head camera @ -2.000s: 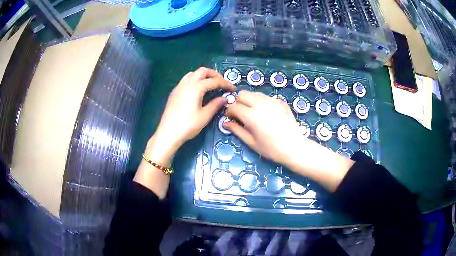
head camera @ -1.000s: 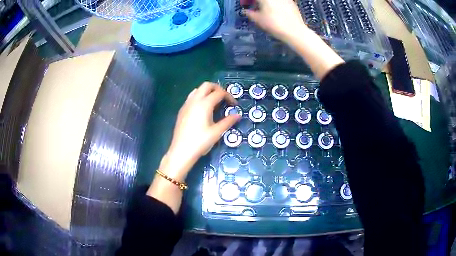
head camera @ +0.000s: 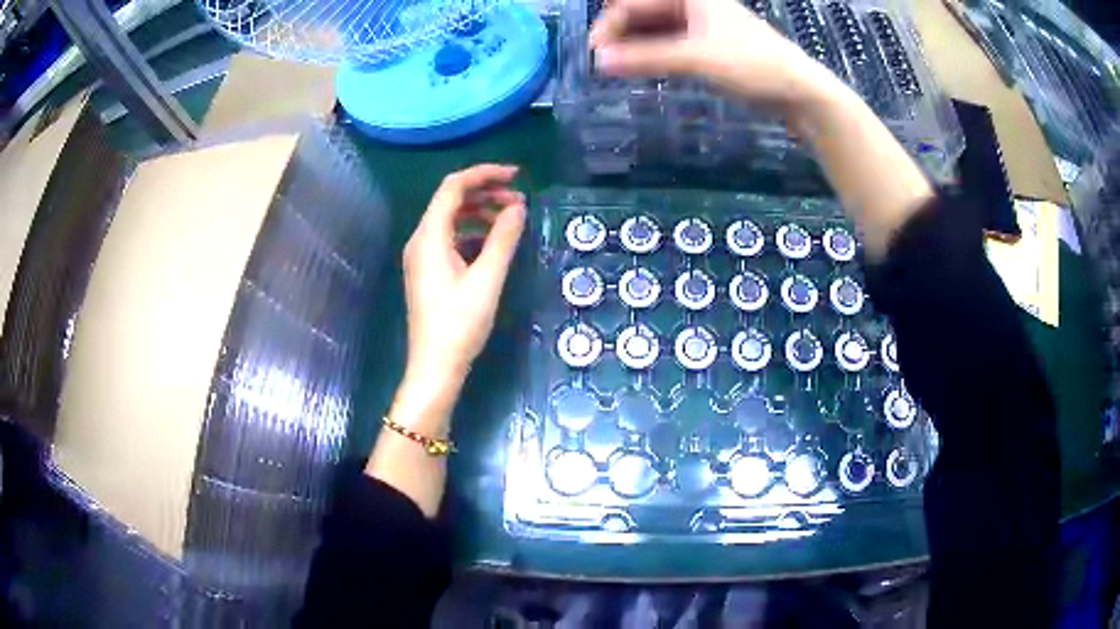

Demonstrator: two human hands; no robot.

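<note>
The clear blister tray [head camera: 725,522] lies in front of me on the green bench. Round silver-white parts [head camera: 695,290] with bluish centres fill its upper three rows as far as I can see; a few more sit at the lower right. Other lower pockets hold no part. My left hand [head camera: 457,264] is just left of the tray, thumb and fingers apart, empty. My right hand [head camera: 700,47] is over the clear source tray stack [head camera: 737,138] at the far side, fingers curled and blurred; I cannot tell whether it holds a part. My right sleeve hides the tray's upper right corner.
A stack of clear trays [head camera: 276,381] with a tan cardboard sheet [head camera: 172,332] stands at the left. A fan with a blue base [head camera: 448,92] stands at the far left. A dark phone [head camera: 984,172] lies on paper [head camera: 1029,270] at the right.
My right hand went from the tray to the source stack and now shows slightly nearer and to the right. My left hand has moved off the tray's left edge, up and left.
</note>
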